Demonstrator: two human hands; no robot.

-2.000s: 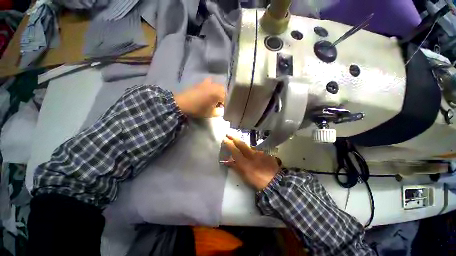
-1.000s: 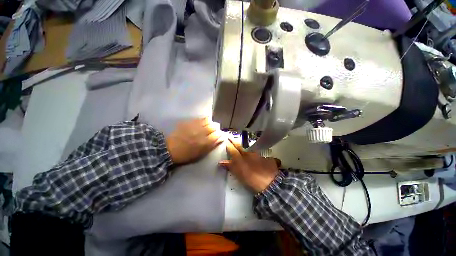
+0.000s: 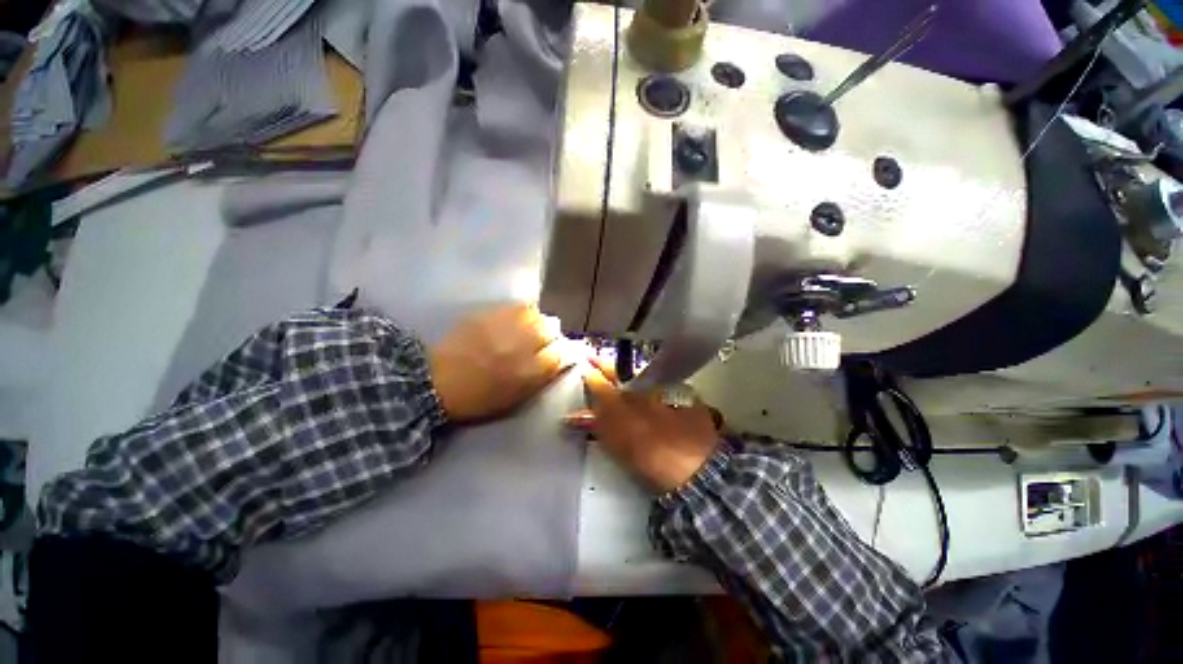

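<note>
A large grey garment panel (image 3: 454, 506) lies flat across the white table and runs up past the left side of the sewing machine head (image 3: 791, 169). My left hand (image 3: 500, 366) presses flat on the panel, fingertips beside the brightly lit needle area. My right hand (image 3: 646, 428) is just right of it, fingertips at the panel's edge by the presser foot (image 3: 627, 357). A thin pointed shape shows at the right hand's left side; I cannot tell what it is. Glare hides the needle and the exact fingertip contact.
Stacked grey cut pieces (image 3: 253, 84) lie on a brown board (image 3: 136, 110) at upper left, with a thin white strip (image 3: 123, 195) at its edge. A coiled black cable (image 3: 889, 428) is on the table at right. Purple cloth (image 3: 954, 39) is behind the machine. Orange cloth (image 3: 538, 632) shows below the table edge.
My left hand has moved down from beside the machine head to lie flat near the needle area. My right hand has stayed by the presser foot. The whole view has shifted slightly.
</note>
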